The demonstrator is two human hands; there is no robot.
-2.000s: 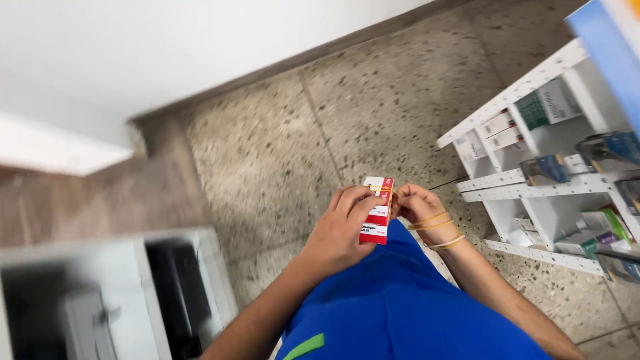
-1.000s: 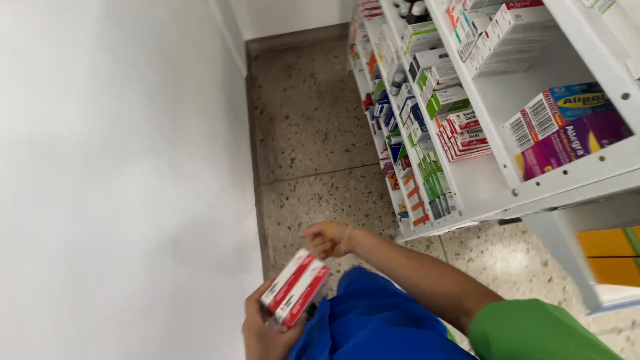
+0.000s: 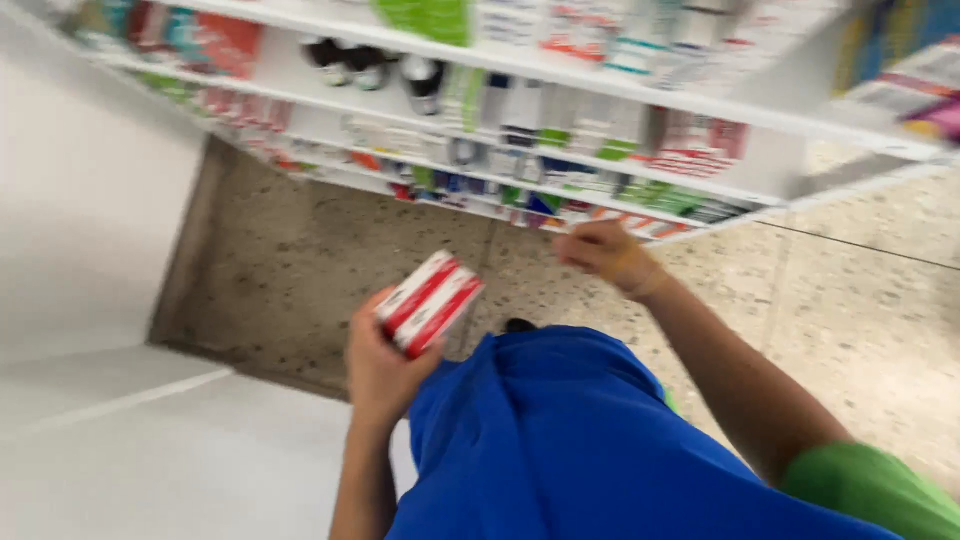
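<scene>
My left hand (image 3: 390,360) grips red and white medicine boxes (image 3: 430,304), held side by side above the floor, left of the blue garment over my lap. My right hand (image 3: 604,255) is apart from them, to the right, with its fingers curled just in front of the lower shelf edge. Yellowish rubber bands (image 3: 641,274) circle the right wrist. Blur hides whether the right fingers hold anything small.
A white shelving unit (image 3: 525,64) packed with medicine boxes and several dark-capped bottles (image 3: 424,82) spans the top. White wall (image 3: 82,195) rises at the left above a brown baseboard (image 3: 176,247). Speckled floor tiles (image 3: 300,262) lie below.
The view has swung strongly, so the shelves now run across the top. My right hand, close beside the boxes one second ago, is now well apart from them. The left still holds the boxes.
</scene>
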